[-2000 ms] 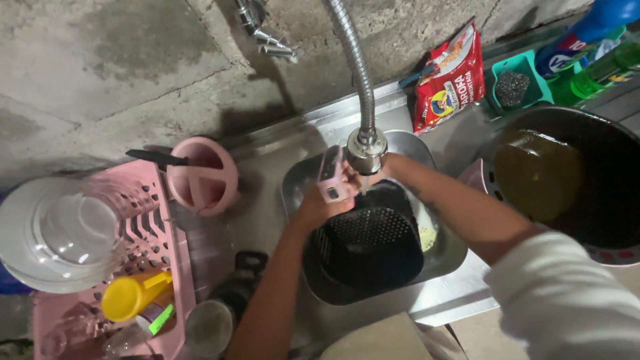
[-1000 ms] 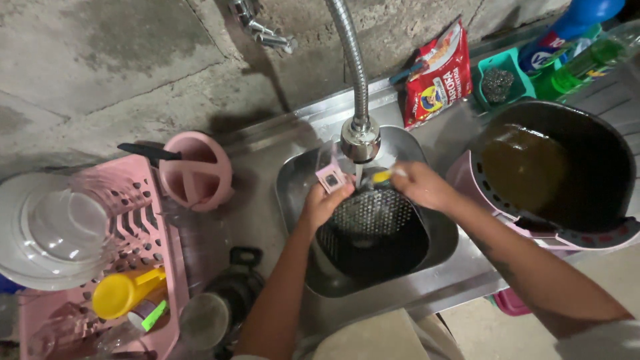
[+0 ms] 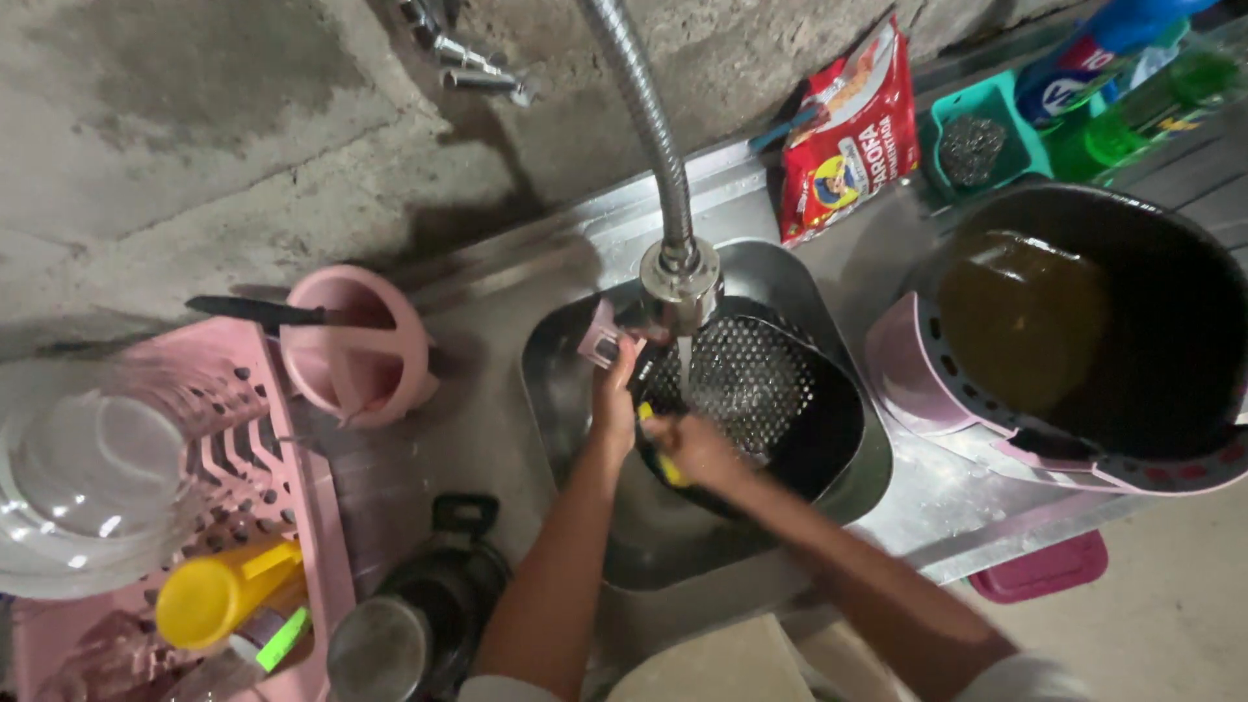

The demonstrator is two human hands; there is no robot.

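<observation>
My left hand (image 3: 614, 400) holds a black perforated fryer basket (image 3: 809, 390) by its pink handle bracket (image 3: 600, 341), inside the steel sink (image 3: 634, 565). My right hand (image 3: 697, 448), somewhat blurred, grips a yellow sponge (image 3: 668, 453) against the basket's near left side. Water runs from the faucet head (image 3: 681, 283) into the basket, onto its holed bottom. The fingers of my left hand are partly hidden behind the bracket and the basket wall.
At right stands a large pink-and-black pot-like container (image 3: 1082, 302) with brownish liquid. Behind are a red food packet (image 3: 848, 136) and a teal holder (image 3: 994, 107) with steel wool. A pink dish rack (image 3: 327, 546), a pink cutlery holder (image 3: 356, 351) and dark pots (image 3: 458, 585) are at left.
My right hand with the yellow sponge has moved down from near the faucet to the basket's near left side. The basket's holed bottom shows more than two seconds ago.
</observation>
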